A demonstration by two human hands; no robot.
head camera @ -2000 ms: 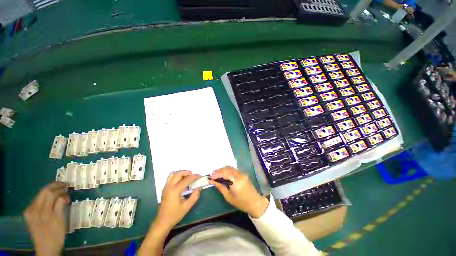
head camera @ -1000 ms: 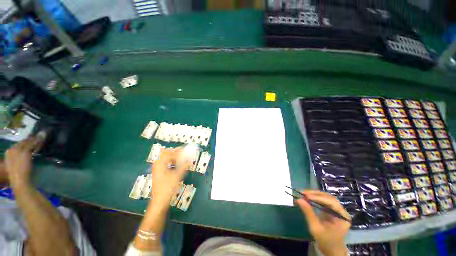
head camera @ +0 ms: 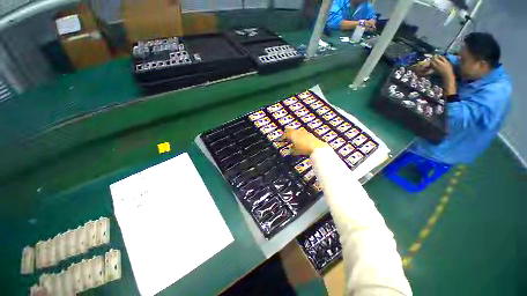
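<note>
My right hand [head camera: 301, 142] reaches over the black blister tray [head camera: 231, 151], fingertips at the printed-face parts near the tray's middle columns. Whether it holds anything is hidden. Printed-face parts [head camera: 330, 136] with red, yellow and blue marks fill the tray's right side; the pockets at its left side are empty and glossy. The white work sheet [head camera: 167, 222] lies left of the tray with nothing on it. Cream-white plastic housings [head camera: 72, 241] stand in two visible rows at the lower left. My left hand is not clearly in view; a small skin-coloured patch shows at the bottom left edge.
An open carton [head camera: 320, 245] sits below the tray. A yellow tag [head camera: 164, 147] lies beyond the sheet. Black parts trays [head camera: 193, 58] are on the far bench. A worker in blue [head camera: 479, 110] sits at right behind another parts tray [head camera: 410, 101], near a blue stool [head camera: 413, 170].
The view has swung right. My right hand has moved from beside the sheet to over the tray, and the black tweezers no longer show. My left hand has left the housings' visible middle.
</note>
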